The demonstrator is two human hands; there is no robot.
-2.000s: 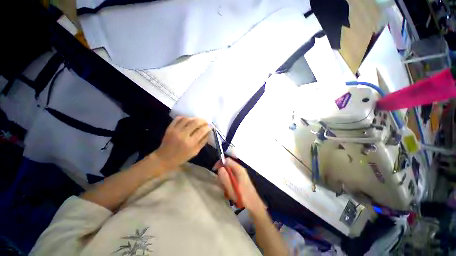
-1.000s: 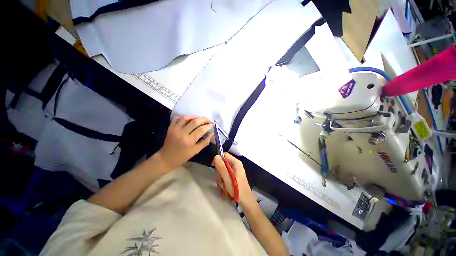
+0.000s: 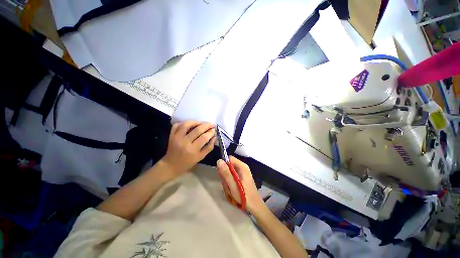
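Observation:
A pale garment panel (image 3: 217, 95) lies on the white machine table, its near corner at the front edge. A dark strip (image 3: 252, 103) runs along its right side. My left hand (image 3: 190, 143) grips the panel's near edge, fingertips beside the blades. My right hand (image 3: 238, 184) holds scissors with red handles (image 3: 235, 180). The blades point away from me and lie at the panel's near edge, by the lower end of the dark strip. Whether the blades are closed on fabric is too small to tell.
Another pale panel (image 3: 136, 45) lies at the upper left of the table. The cream sewing machine (image 3: 388, 146) stands at the right, with a pink object (image 3: 434, 68) above it. A long thin tool (image 3: 334, 153) is at its left side. Pale and black pieces (image 3: 91, 136) lie left of the table.
The camera view has shifted slightly, so the machine appears further right. The hands and scissors stay at nearly the same place on the panel's near edge.

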